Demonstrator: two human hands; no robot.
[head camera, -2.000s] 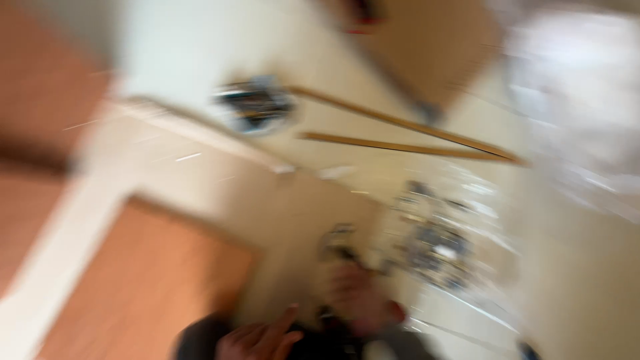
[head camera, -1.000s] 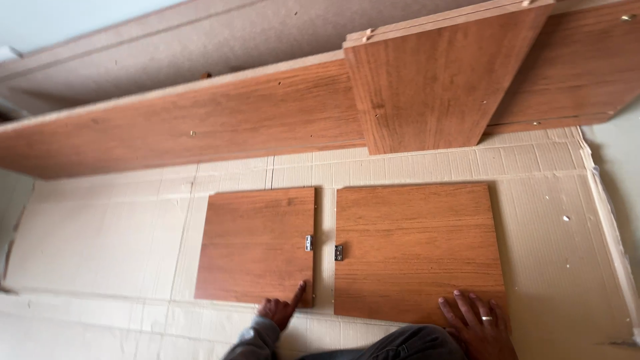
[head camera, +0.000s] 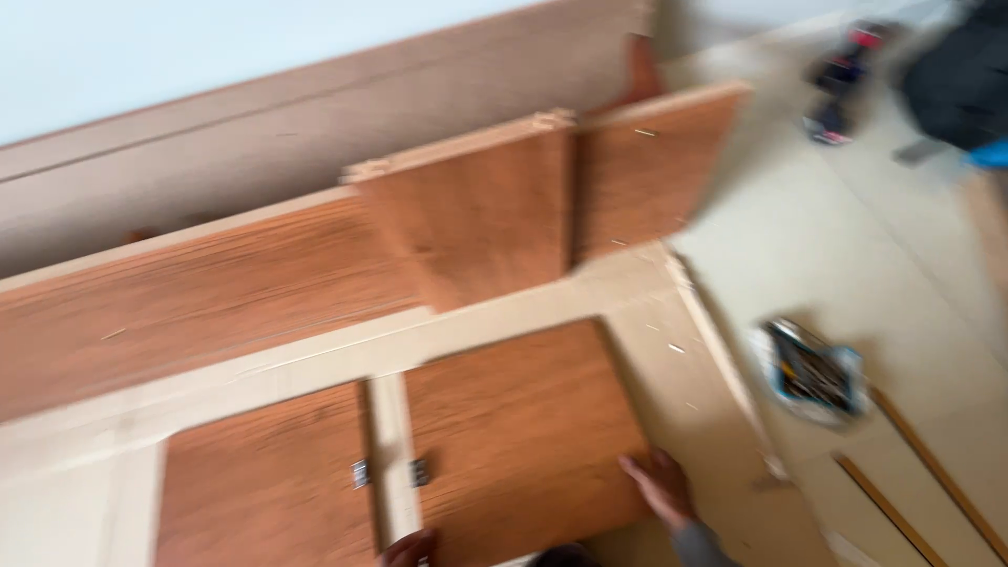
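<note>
Two wood-grain panels lie side by side on flattened cardboard, a narrow gap between them. My right hand (head camera: 663, 487) rests on the lower right edge of the right panel (head camera: 528, 425), thumb on its face and fingers over the side. At the bottom of the view my left hand (head camera: 411, 546) touches that panel's lower left corner, partly cut off. The left panel (head camera: 268, 480) carries a metal fitting (head camera: 361, 474) near its right edge. A darker fitting (head camera: 420, 472) sits on the right panel's left edge. Motion blur hides finer detail.
Behind, a stack of panels (head camera: 480, 220) leans across a long board (head camera: 197, 291). On the floor to the right are an open bag of tools (head camera: 815, 374), two thin strips (head camera: 937, 465), a power tool (head camera: 843, 83) and the cardboard's raised edge (head camera: 720, 362).
My left hand has moved from the left panel's lower right corner to the right panel's lower left corner. My right hand has gone from the right panel's face to its side edge. The view has swung right.
</note>
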